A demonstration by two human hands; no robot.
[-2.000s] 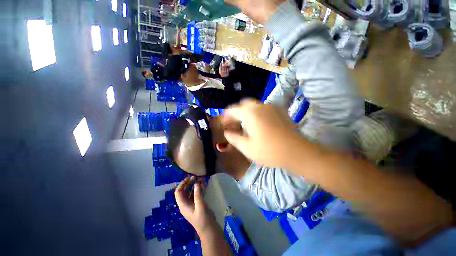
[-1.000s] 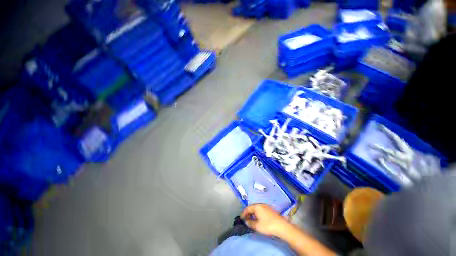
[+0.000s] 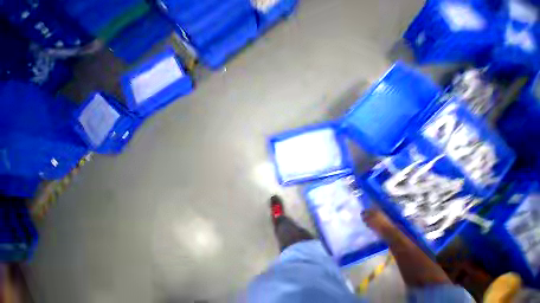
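Observation:
My right hand (image 3: pixel 374 219), small and blurred, is over the right edge of a low blue crate (image 3: pixel 367 254) with a pale liner and a few small pieces. Whether it holds anything cannot be told. My left hand is out of the picture. Beside the hand, a blue crate (image 3: pixel 435 247) holds a jumbled heap of grey-white handle-like pieces (image 3: pixel 417 198). Another crate behind it holds more such pieces (image 3: pixel 465 145). A blue crate with a flat white liner (image 3: pixel 309 155) adjoins the low crate.
An open blue crate (image 3: pixel 391 109) stands behind. Stacked blue crates (image 3: pixel 225 29) line the upper left, with lined crates (image 3: pixel 155 80) beside them. My shoe (image 3: pixel 276 207) is on the grey floor. Yellow-black tape (image 3: pixel 374 275) runs by the low crate. A yellow rounded thing (image 3: pixel 503 288) is at lower right.
The view has turned from workers at a bench down to floor crates. Since one second ago, the crates have shifted right in the picture, and my right hand appears farther along the low crate's right side.

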